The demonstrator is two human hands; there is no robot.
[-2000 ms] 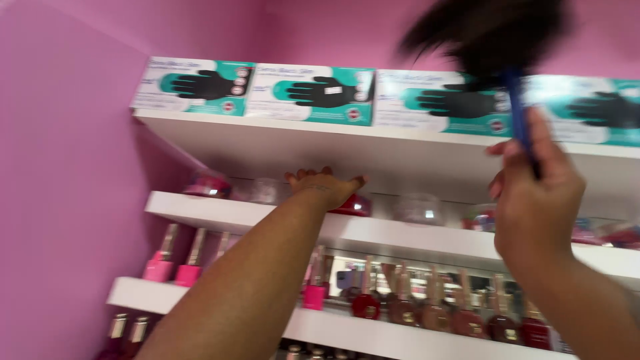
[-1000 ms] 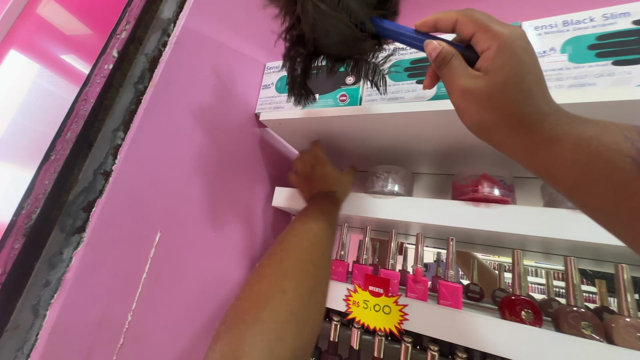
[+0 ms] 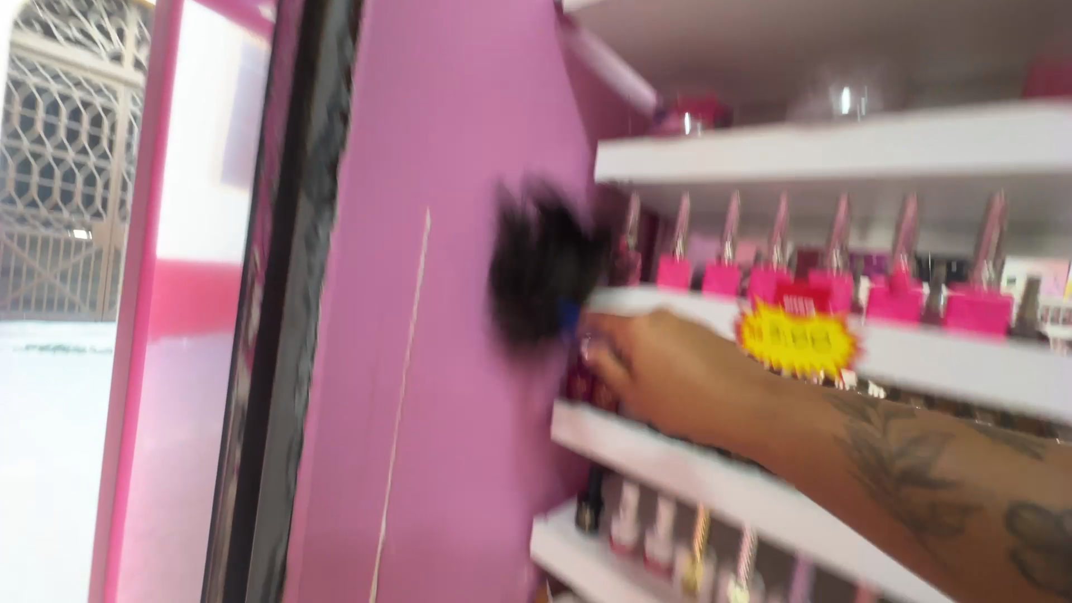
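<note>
My right hand [image 3: 670, 368] grips the blue handle of a black feather duster [image 3: 544, 268] at the left ends of the shelves. The duster's feathers are blurred and lie in front of the pink wall, beside the shelf ends. Behind and above the hand, pink nail polish bottles [image 3: 900, 297] stand in a row on a white shelf [image 3: 938, 364]. A yellow price tag [image 3: 798, 337] hangs at that shelf's front edge. My left hand is out of view.
Lower down, another white shelf [image 3: 653, 452] and a bottom one with pale nail polish bottles [image 3: 662, 536] extend right. Clear containers [image 3: 837, 100] stand on an upper shelf. Left are the pink wall [image 3: 452, 151], a dark door frame [image 3: 285, 276] and a metal gate [image 3: 67, 167].
My right hand and the duster have gone from beside the glove boxes down to the left ends of the lower shelves. My left hand has left the view, which has turned left and down.
</note>
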